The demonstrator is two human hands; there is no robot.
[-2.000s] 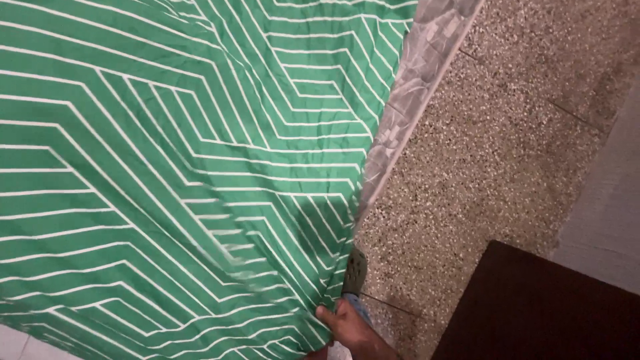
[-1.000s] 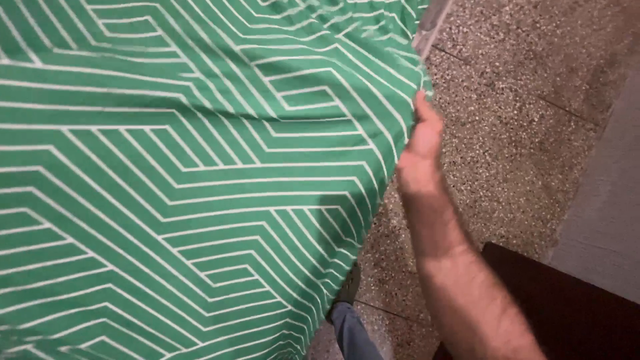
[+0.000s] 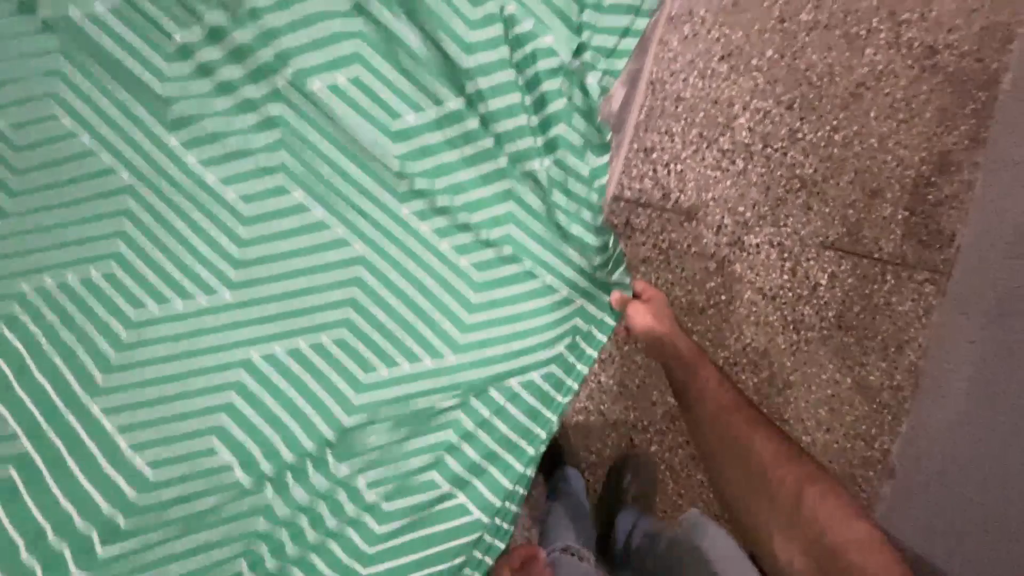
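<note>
A green sheet with white angular lines (image 3: 320, 304) fills the left and middle of the view, creased near its right edge and blurred by motion. My right hand (image 3: 648, 314) pinches the sheet's right edge between thumb and fingers, and the cloth is pulled into folds toward it. At the bottom, my left hand (image 3: 524, 562) is partly in view beside the sheet's lower edge; its fingers are mostly hidden, and whether it grips the cloth cannot be seen.
Speckled terrazzo floor (image 3: 800, 184) lies to the right, with a grey strip (image 3: 960, 384) at the far right. A greyish patterned edge (image 3: 632, 104) shows from under the sheet. My legs in jeans (image 3: 568, 512) and dark shoes (image 3: 628, 480) are at the bottom.
My right hand, blurred beside the sheet's edge one second ago, now grips that edge, and the cloth is more rumpled. Part of my left hand has come into view. The view has shifted.
</note>
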